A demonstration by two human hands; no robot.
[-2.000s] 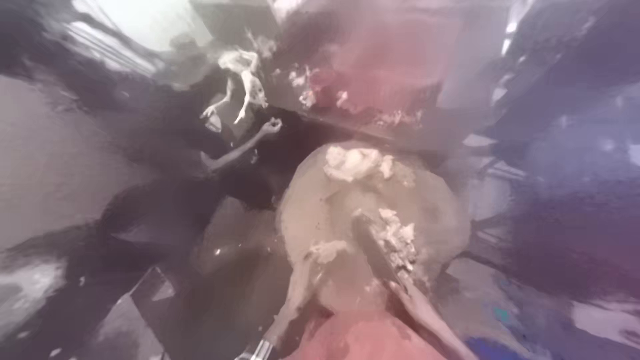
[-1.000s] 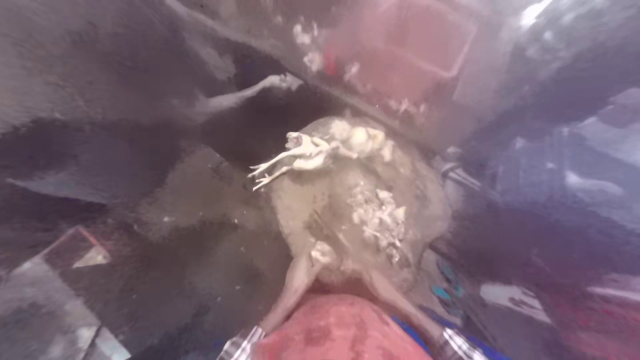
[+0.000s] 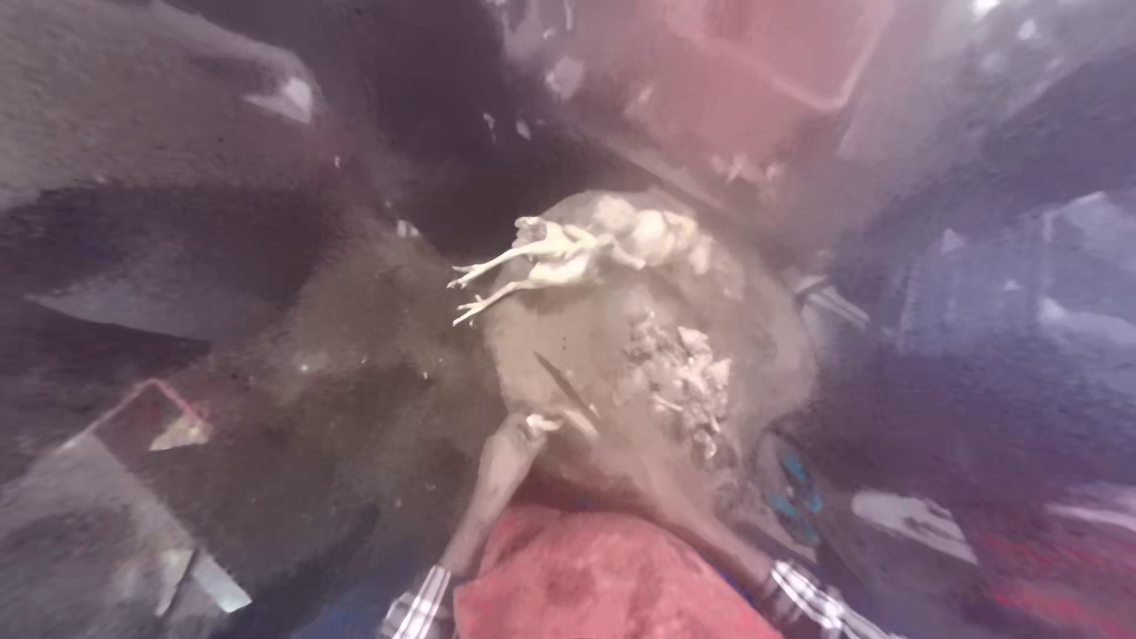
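Note:
In the head view a plucked chicken [image 3: 559, 253] lies at the far left edge of a round chopping block [image 3: 568, 328], its feet sticking out past the rim. More pale poultry pieces [image 3: 657, 235] touch it on the right. A heap of small cut meat pieces [image 3: 688, 377] is on the block's right half. At the near edge, my left hand [image 3: 525, 430] is closed around a small pale piece [image 3: 543, 423]. Beside it my right hand [image 3: 590, 430] grips a knife, its dark blade [image 3: 565, 382] pointing away to the left over the block.
Beyond the block stands a pinkish-red plastic tub [image 3: 763, 53], with pale scraps [image 3: 750, 169] near it. A red cloth [image 3: 612, 577] covers my lap. At the right lie a blue-strapped sandal [image 3: 799, 484] and a pale flat object [image 3: 914, 524]. An angular panel [image 3: 142, 506] is at lower left.
The plucked chicken, held or hanging near another person's hand at upper left two seconds ago, now lies on the block. That person's hand, visible one second ago, is out of sight. The view has shifted.

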